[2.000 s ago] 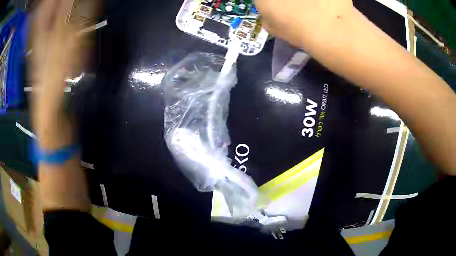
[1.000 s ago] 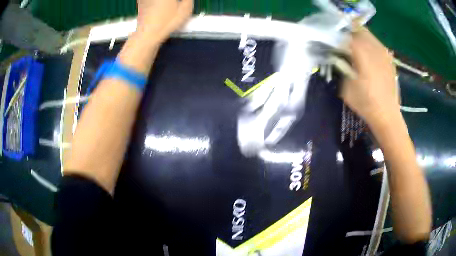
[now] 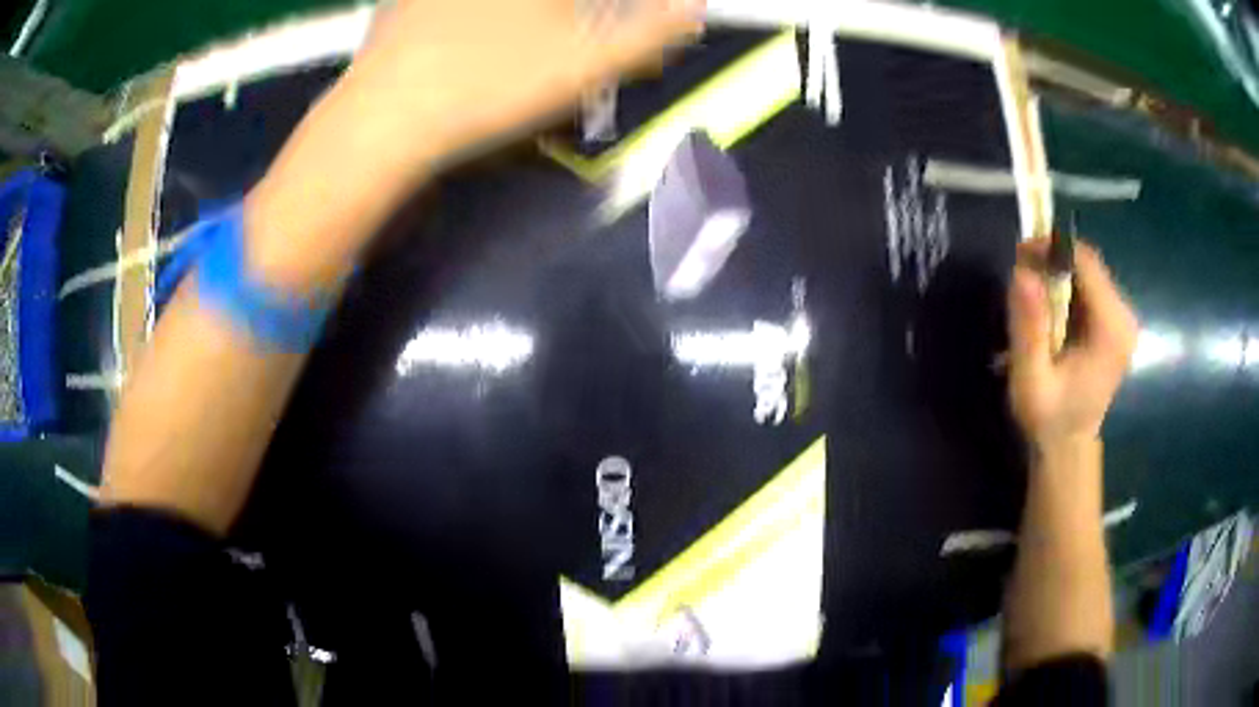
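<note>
My right hand [image 3: 1074, 345] is at the right edge of the black printed sheet [image 3: 483, 470], closed around pliers [image 3: 1060, 293] with dark jaws pointing up and a cream handle. My left hand [image 3: 539, 62], with a bright blue band [image 3: 262, 290] on the wrist, reaches across the sheet's far edge. It is blurred, its fingertips are at the top of the picture, and whether it holds anything cannot be told. No housing, cord or bag shows on the sheet.
A blue parts bin [image 3: 35, 311] stands at the far left, cut off by the picture's edge. White and tan tape [image 3: 1029, 138] borders the sheet on the dark green bench [image 3: 1174, 263]. A green surface [image 3: 884, 11] lies beyond the far edge.
The white housing with its bagged cord, earlier on the sheet and then at my right hand at the far right, is out of view. My right hand has moved nearer and now shows pliers.
</note>
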